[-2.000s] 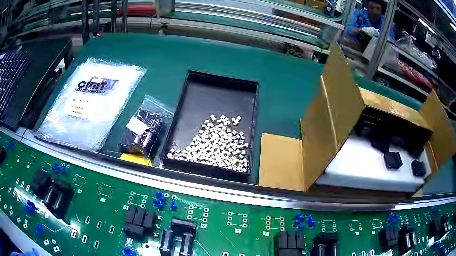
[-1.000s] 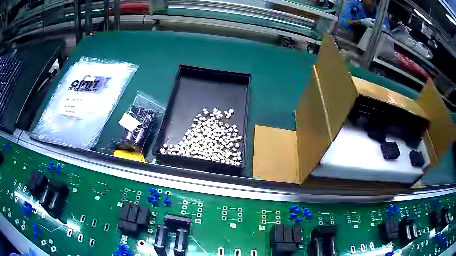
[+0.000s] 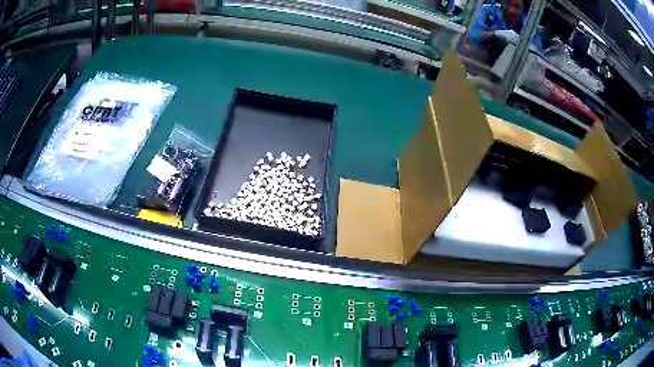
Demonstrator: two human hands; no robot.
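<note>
Neither of my hands is in view. A green printed circuit board (image 3: 276, 333) runs along the bottom from edge to edge. It bears pairs of black relays (image 3: 168, 310), black cylindrical parts (image 3: 222, 335) and clusters of blue disc parts (image 3: 403, 307). Behind it, a shallow black component tray (image 3: 283, 118) holds a loose pile of small white pieces (image 3: 276, 197) in its near half. To the right, an open carton (image 3: 369, 222) has white foam and loose black blocks (image 3: 536, 219) inside.
A pale conveyor rail (image 3: 287, 271) lies between board and green bench. Left of the tray are a small zip bag (image 3: 173, 172), a yellow item (image 3: 160, 217) and a large plastic bag (image 3: 100, 143). A person in blue (image 3: 495, 32) is beyond the bench at upper right.
The whole scene has shifted left and slightly up in the picture. More white pieces now show at the right edge. The items keep their places relative to one another.
</note>
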